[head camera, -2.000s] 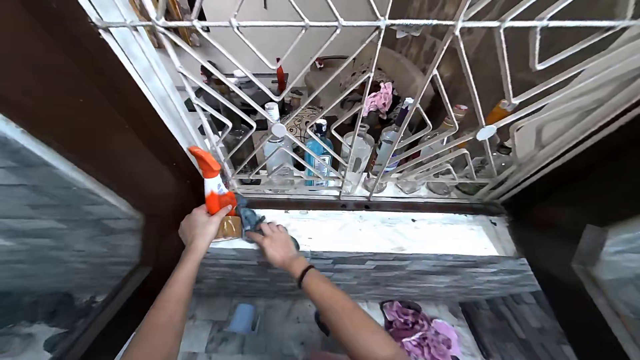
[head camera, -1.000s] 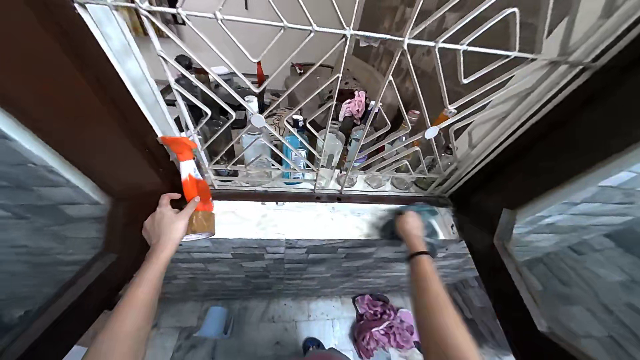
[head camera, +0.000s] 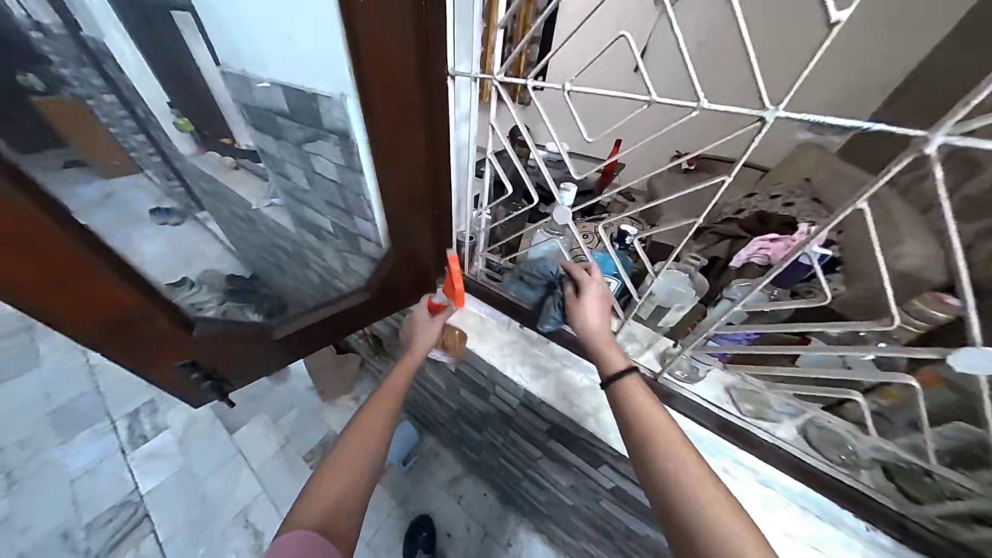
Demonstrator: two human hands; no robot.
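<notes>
My left hand [head camera: 425, 324] is closed around a spray bottle [head camera: 454, 283] with an orange and white top and brownish contents, at the left end of the white marble sill [head camera: 527, 360]. In my right hand [head camera: 587, 302] is a bunched grey-blue cloth [head camera: 539, 287], against the lower part of the white metal window grille [head camera: 655, 101], just above the dark frame strip. Behind the bars, close to the cloth, stand a blue bottle [head camera: 608, 267] and a clear glass bottle [head camera: 673, 294].
An open brown wooden window panel with glass [head camera: 411, 155] stands at the left. Several bottles and jars crowd behind the grille, with a pink cloth [head camera: 767, 248] among them. Below the sill runs a grey stone-clad wall [head camera: 496, 411]; a light blue container [head camera: 403, 444] is on the tiled floor.
My right hand has moved with the cloth from the sill's right part to the grille near its left end. My left hand still holds the spray bottle. The view has swung left.
</notes>
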